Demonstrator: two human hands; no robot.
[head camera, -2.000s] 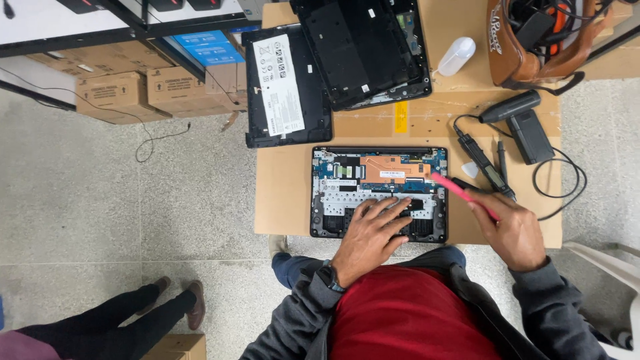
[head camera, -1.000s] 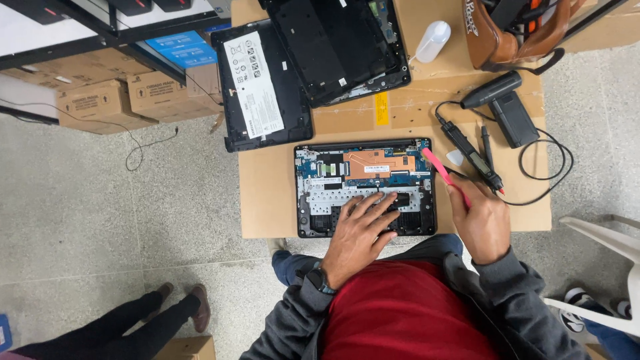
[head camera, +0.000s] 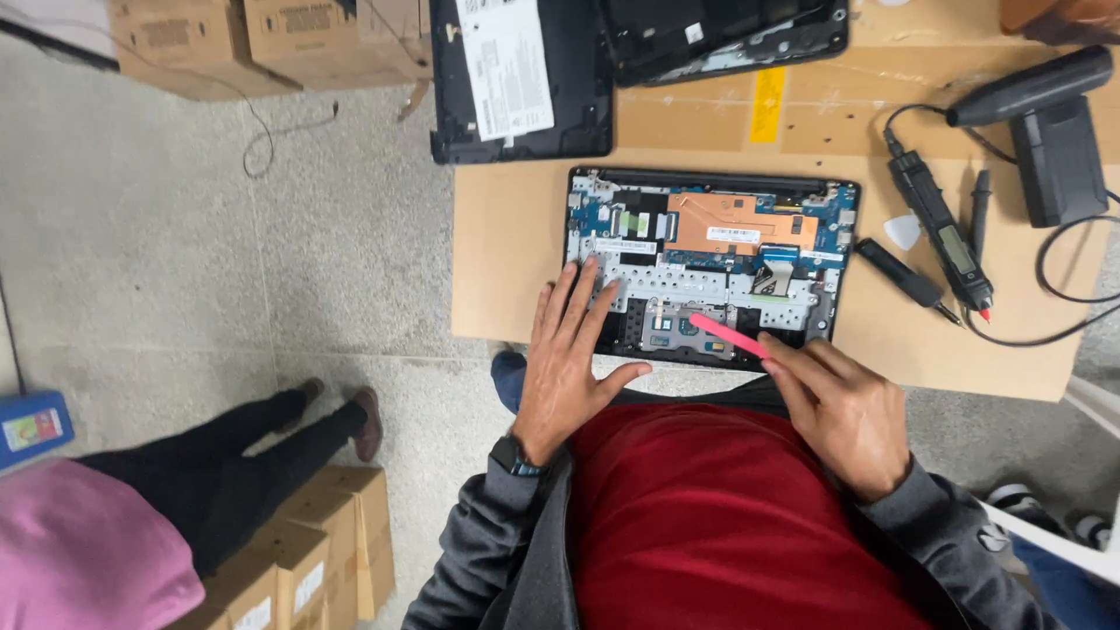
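Note:
An opened laptop base (head camera: 682, 278) lies on the cardboard-covered table, its circuit board, copper-coloured heat plate (head camera: 713, 219) and touchpad underside (head camera: 687, 331) exposed. My left hand (head camera: 573, 350) rests with spread fingers on the base's left part and holds nothing. In my right hand (head camera: 836, 402) is a pink brush-like plastic tool (head camera: 731, 336), its shaft gripped between thumb and fingers. The tool's tip is over the touchpad underside; whether it touches cannot be told. Right of the laptop lie a black screwdriver (head camera: 901, 273), a black pen-shaped electric tool (head camera: 941, 227) and a white pick (head camera: 902, 231).
Beyond the laptop lie a black cover (head camera: 582, 96) and another black laptop part (head camera: 726, 35). A black pistol-shaped device (head camera: 1050, 131) with a cable (head camera: 1041, 262) is at right. Cardboard boxes (head camera: 306, 551) and a person in pink (head camera: 96, 542) are at lower left.
My right hand has brought the pink tool from the board's upper right down to the touchpad area. My left hand has moved from the lower middle to the laptop's left side.

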